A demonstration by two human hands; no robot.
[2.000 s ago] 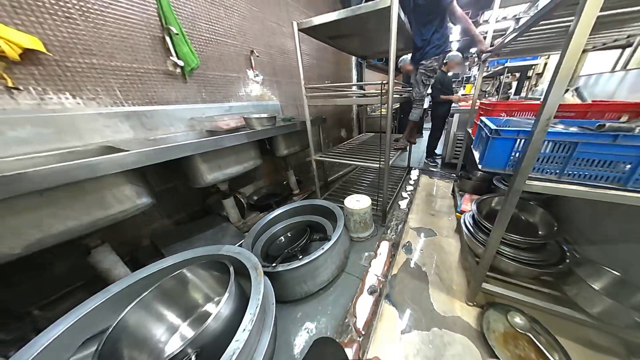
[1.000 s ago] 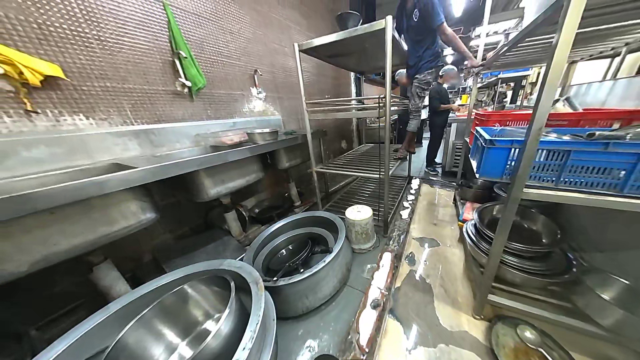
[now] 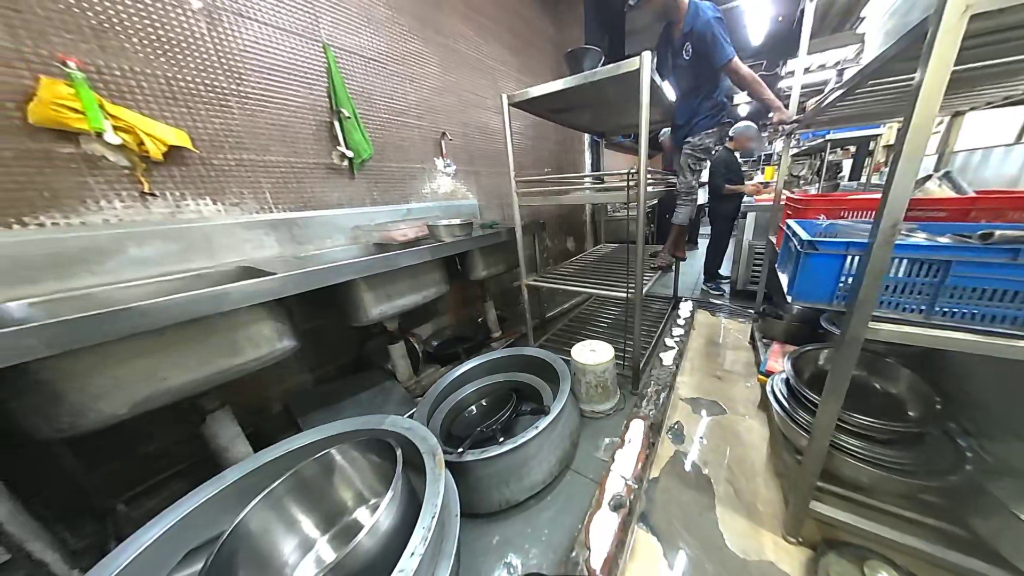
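Neither my left hand nor my right hand shows in the head view. Low in front stands a large metal pot with a shiny steel bowl tilted inside it. Just behind it, a second round metal pot holds black pans. A dirty white bucket stands upside down on the floor beside that pot.
Steel sinks line the left wall. A metal rack stands ahead, with a person up on it. Another person stands beyond. The right shelf holds a blue crate and stacked bowls. The floor looks wet.
The view has tilted up slightly, so more of the rack's top and a dark bowl on it show. The person on the rack holds much the same place.
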